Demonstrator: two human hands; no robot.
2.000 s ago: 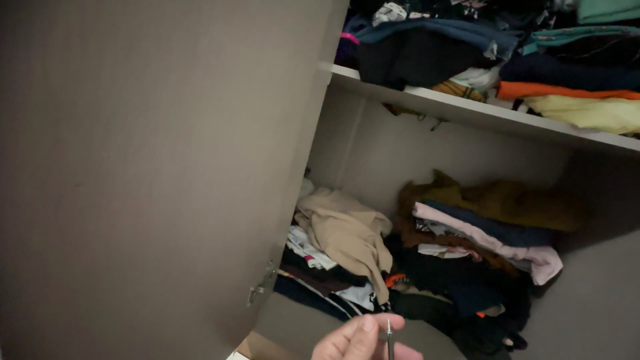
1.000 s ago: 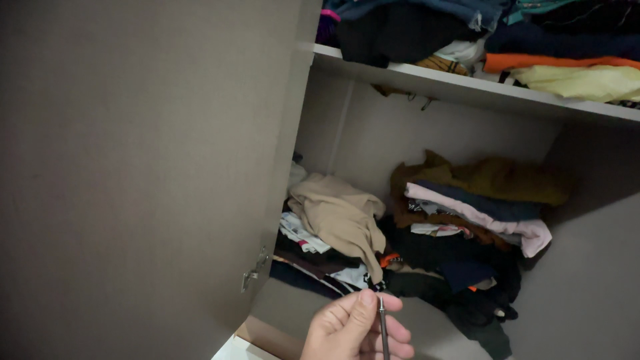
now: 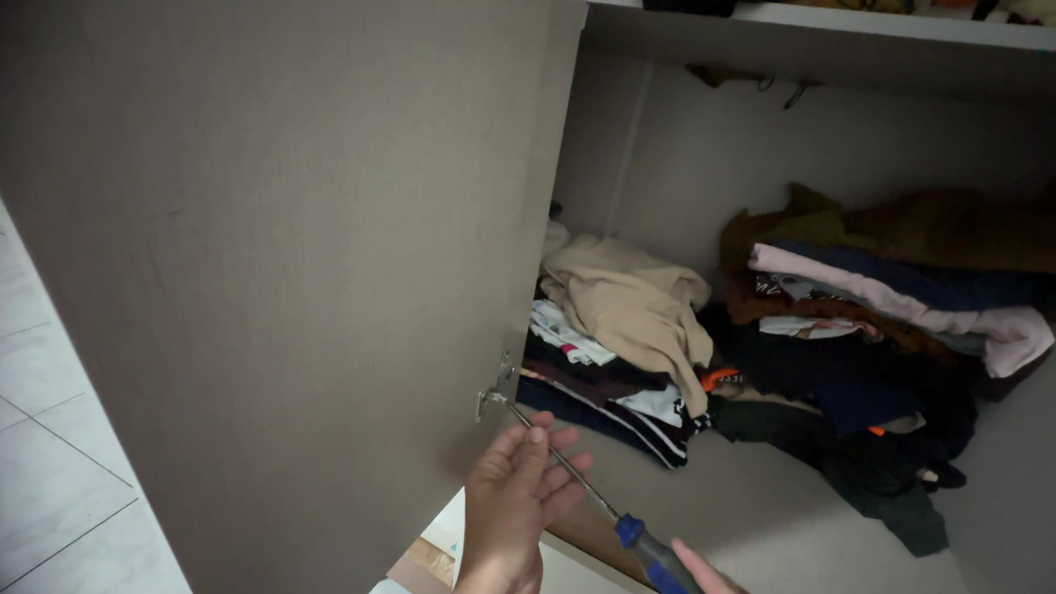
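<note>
A screwdriver (image 3: 652, 551) with a blue and grey handle slants up to the left, its tip at a metal cabinet hinge (image 3: 493, 398) on the wardrobe door (image 3: 330, 247). Around the upper shaft are the thumb and fingers of my left hand (image 3: 524, 487). My right hand (image 3: 705, 569) is at the handle, at the bottom edge; only a finger or so shows, and the rest is cut off by the frame. Whether the tip sits in a screw cannot be told.
Inside the wardrobe lie a beige garment (image 3: 631, 293), a folded pink garment (image 3: 891, 293) and dark clothes (image 3: 850, 412). A shelf edge (image 3: 866, 26) crosses above. White floor tiles (image 3: 58, 470) show left of the door, and an open drawer or box (image 3: 577, 569) is below.
My left hand and the shaft have moved to the hinge. The handle and part of my right hand have come into view. The view has shifted down and left.
</note>
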